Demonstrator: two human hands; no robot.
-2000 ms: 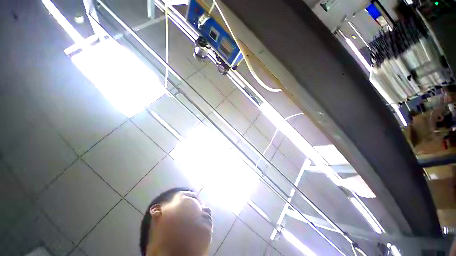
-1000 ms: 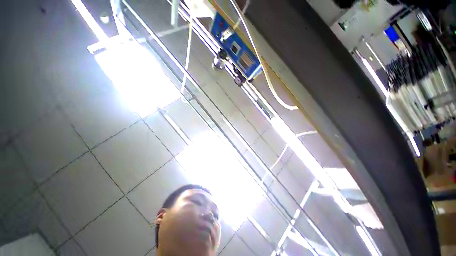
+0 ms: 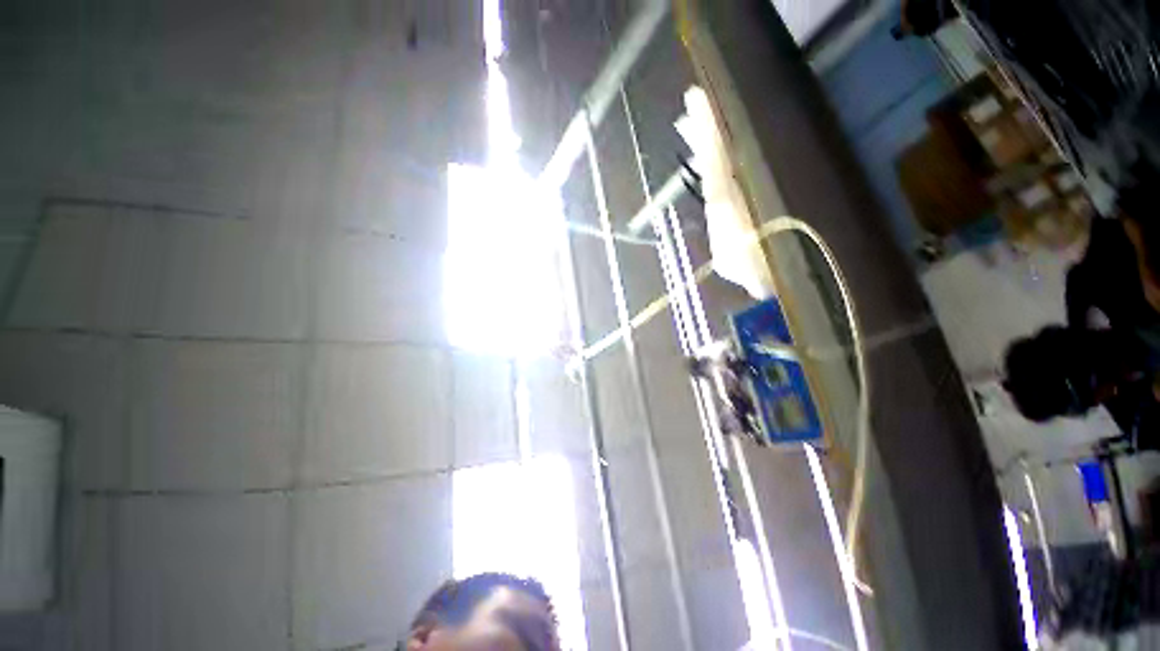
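Neither my left hand nor my right hand is in the picture. The view is tilted up at the ceiling. Nearest is a wide dark grey panel or beam that runs from the top centre down to the lower right. A blue box, perhaps an instrument or controller, sits beside its edge among pale metal rails. A cream cable loops over the panel edge next to the box.
A person's head shows at the bottom edge. Bright ceiling lights glare at the centre. Brown cartons and a dark-haired person are at the right, sideways and blurred. A white unit is at the left edge.
The view has rotated, so the rails and lights now stand nearly upright. The blue box shows lower and further right. The person's head sits lower. Cartons have come into view at right.
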